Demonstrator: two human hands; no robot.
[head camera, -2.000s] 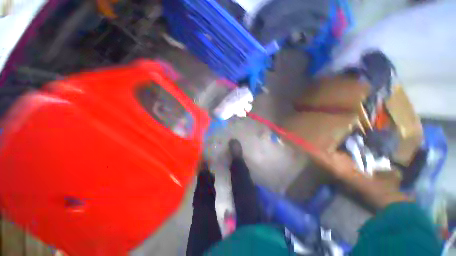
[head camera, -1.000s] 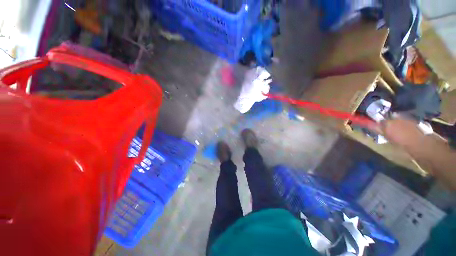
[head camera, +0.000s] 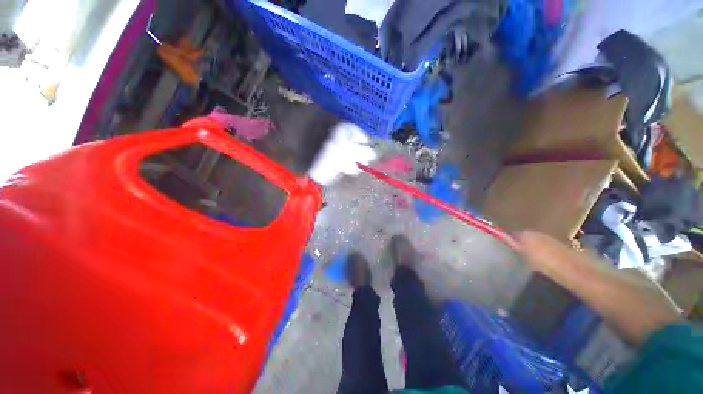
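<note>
My right hand (head camera: 532, 248), blurred, is closed around the near end of a thin red broom handle (head camera: 439, 203). The handle slants up and left to a ragged white head (head camera: 339, 154) at floor level, beyond my feet and beside the red stool. Pink scraps (head camera: 397, 165) and a limp blue scrap (head camera: 439, 192) lie on the grey floor close to the handle. Another blue scrap (head camera: 336, 269) lies by my left shoe. My left hand is not in view.
A large red plastic stool (head camera: 154, 285) fills the left side. A blue crate (head camera: 347, 77) with dark cloth stands ahead. Open cartons (head camera: 547, 192) with cloth are at right. Another blue crate (head camera: 501, 346) is beside my legs at lower right.
The white head has moved left, towards the stool. My right hand has moved left and lower in view. The stool covers more of the blue crate at lower left.
</note>
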